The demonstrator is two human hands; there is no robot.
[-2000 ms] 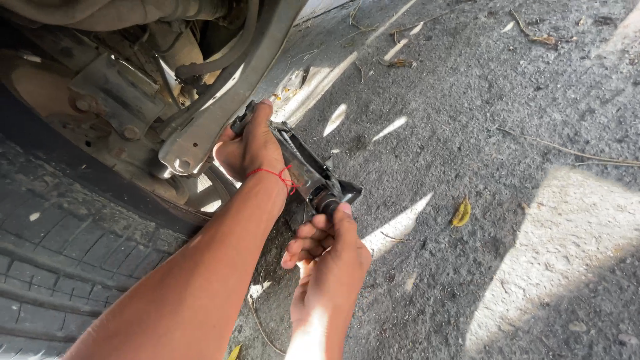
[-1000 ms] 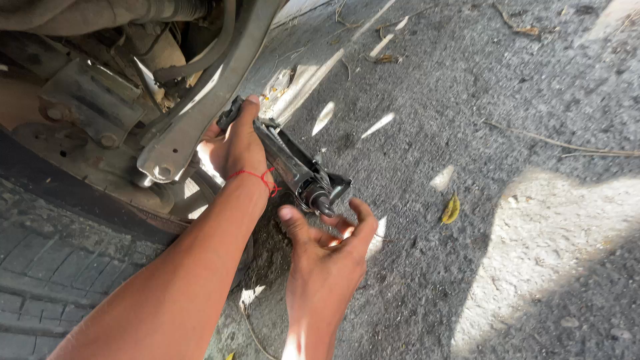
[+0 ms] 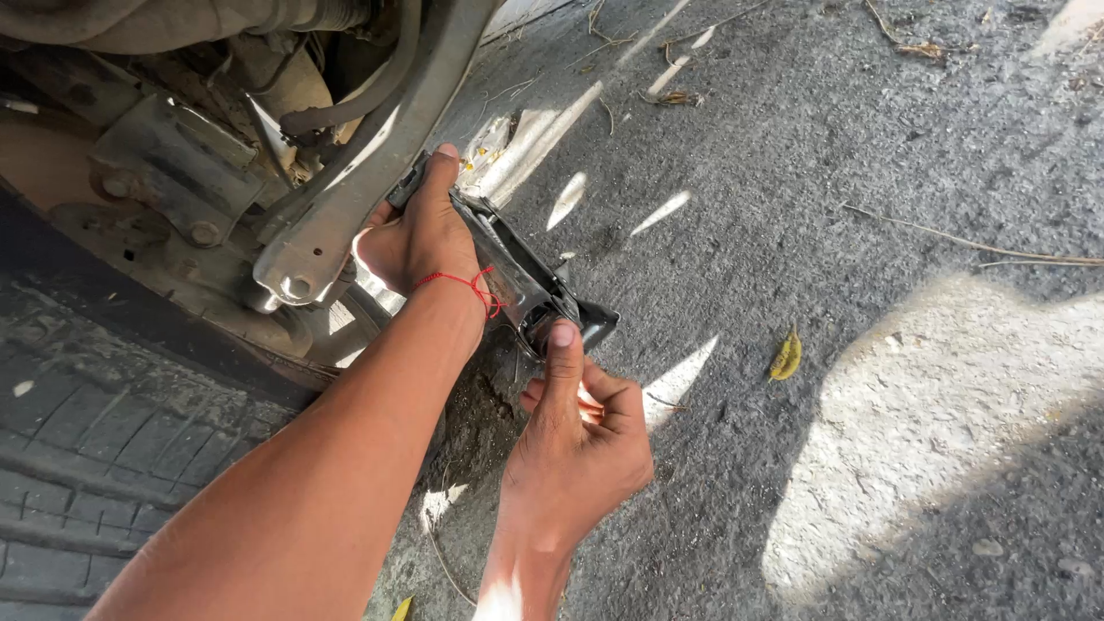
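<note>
A black metal scissor jack (image 3: 509,272), mostly folded, lies at a slant beside the car's underside. My left hand (image 3: 427,228), with a red string bracelet at the wrist, is wrapped around its upper end close to a metal suspension arm (image 3: 323,233). At the lower end, the thumb and fingers of my right hand (image 3: 582,431) pinch the end of the jack's screw, which the thumb partly hides. My left palm covers part of the jack's body.
A car tyre (image 3: 112,440) fills the lower left, with a bolted metal bracket (image 3: 177,168) above it. Rough grey pavement (image 3: 733,276) spreads across the right, bearing sunlit patches, dry twigs and a yellow leaf (image 3: 786,354).
My right hand's fingers were spread around the screw end one second ago; now they are drawn together on it. My left hand keeps its hold on the jack.
</note>
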